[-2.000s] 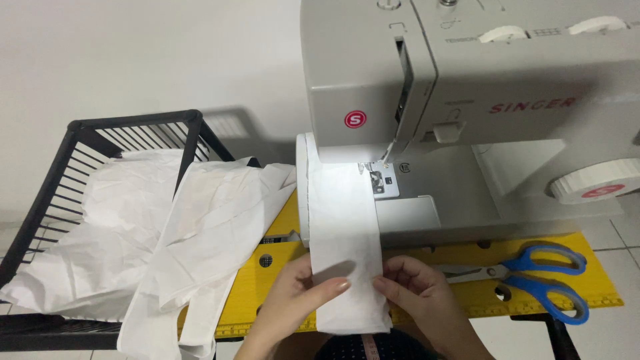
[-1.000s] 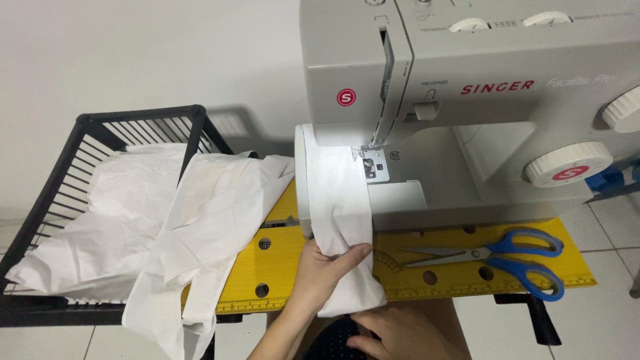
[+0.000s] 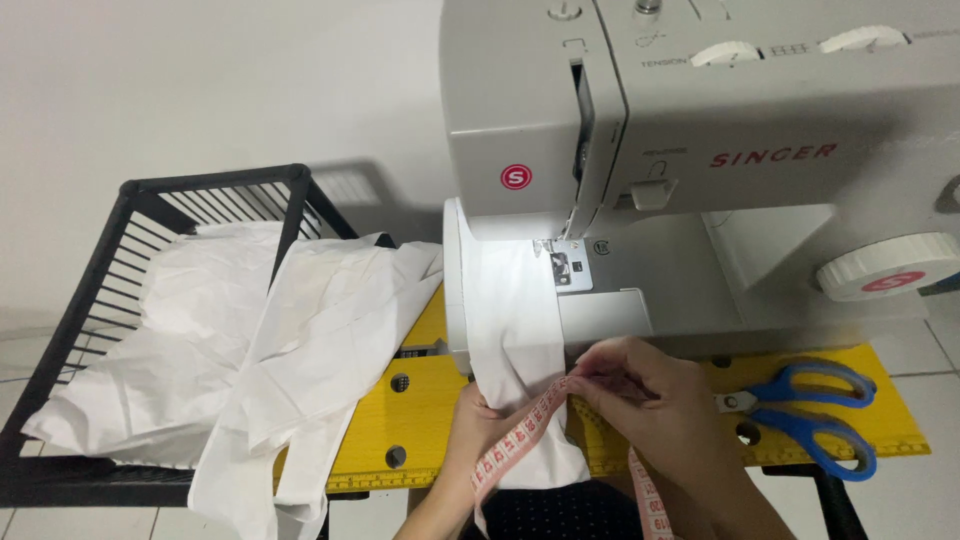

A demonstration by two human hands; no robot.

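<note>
A white fabric strip (image 3: pixel 514 322) lies over the free arm of the Singer sewing machine (image 3: pixel 525 105), its right edge at the presser foot (image 3: pixel 544 246). My left hand (image 3: pixel 480 424) grips the strip from its left side in front of the machine, with the fingers partly under the cloth. My right hand (image 3: pixel 645 390) pinches a pink tape measure (image 3: pixel 521 435) between thumb and fingers, just right of the strip. One part of the tape crosses over the left wrist and the cloth; another hangs below the right hand.
Blue-handled scissors (image 3: pixel 810 405) lie at the right on a yellow worktop (image 3: pixel 360 450) with holes and a printed ruler edge. A black basket (image 3: pixel 97 300) at the left holds white fabric (image 3: pixel 202 330), and more white cloth (image 3: pixel 322 315) drapes over its side.
My right hand has come up from near the lap and now holds the tape measure beside the strip. My left hand stays at the cloth. Two seconds ago both hands were on the strip.
</note>
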